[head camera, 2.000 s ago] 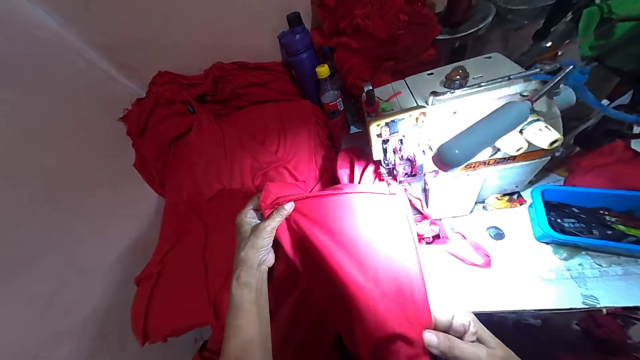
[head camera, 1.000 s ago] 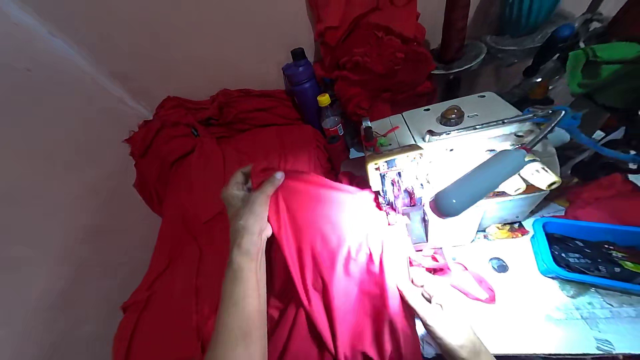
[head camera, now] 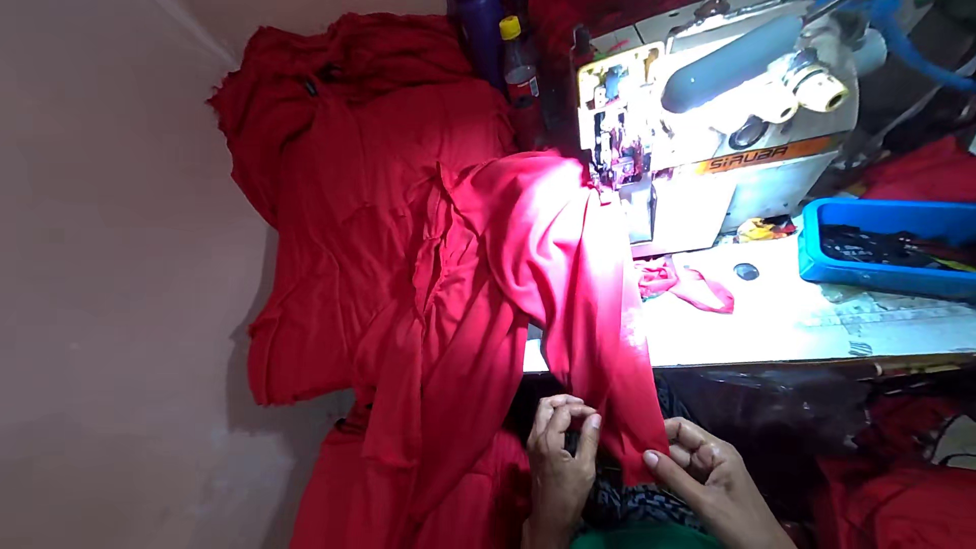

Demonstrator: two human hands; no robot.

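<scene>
Red fabric [head camera: 602, 305] runs from the needle area of a Siruba sewing machine [head camera: 709, 145] down over the table's front edge. My right hand [head camera: 705, 473] pinches its lower right edge between thumb and fingers. Just left of the hanging end is my left hand [head camera: 564, 450], with thumb and fingertips curled close together at the cloth's edge; whether it grips any cloth cannot be told. The machine's lamp lights the fabric brightly near the needle, and the needle itself is hard to make out.
A large heap of red cloth [head camera: 328, 267] lies left, beside the wall. Behind it stand a yellow-capped bottle [head camera: 522, 76] and a purple bottle [head camera: 480, 38]. On the white table [head camera: 762, 328] are a pink-red fabric scrap [head camera: 705, 293] and a blue tray [head camera: 877, 282] holding dark items.
Both hands have come down toward the body, below the table's front edge. The fabric, earlier spread between them, now hangs in folds from the machine. The view has shifted closer to the machine.
</scene>
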